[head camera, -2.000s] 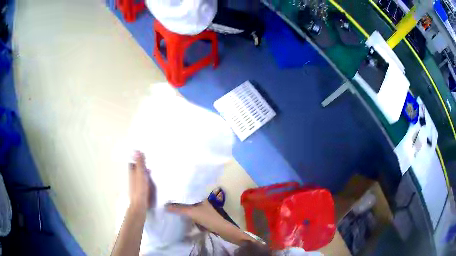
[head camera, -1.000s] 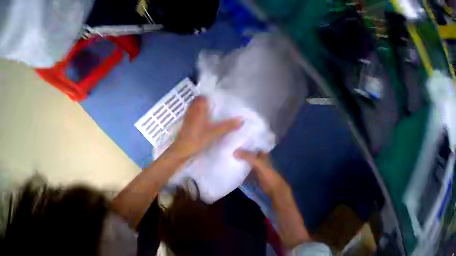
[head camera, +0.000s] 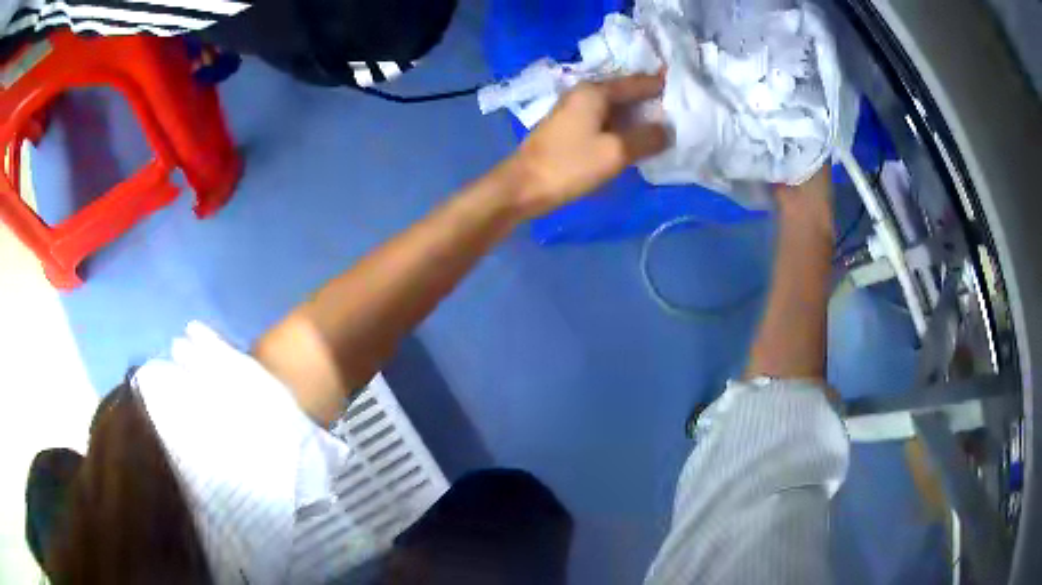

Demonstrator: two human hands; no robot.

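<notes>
A white plastic waste bag (head camera: 731, 160), crumpled and full of white strips, is at the upper right, over a blue surface. My left hand (head camera: 588, 143) is at its left side, with thumb and fingers closed on white material at the bag's edge. More white strips (head camera: 531, 91) stick out to the left, behind this hand. My right hand is hidden by the bag's lower right side. Only the wrist and forearm (head camera: 803, 246) show below it, so its fingers cannot be seen.
A red stool (head camera: 126, 69) stands at upper left, near another person's dark clothing (head camera: 354, 29). A white slotted crate (head camera: 394, 469) is on the blue floor at lower left. A blue sheet or bin (head camera: 617, 211) lies under the bag. Metal bench legs (head camera: 914, 423) are at right.
The view has shifted across the blue floor. The bag and both hands have moved up and right, and the bag's opening now shows white strips. The crate is now lower in view.
</notes>
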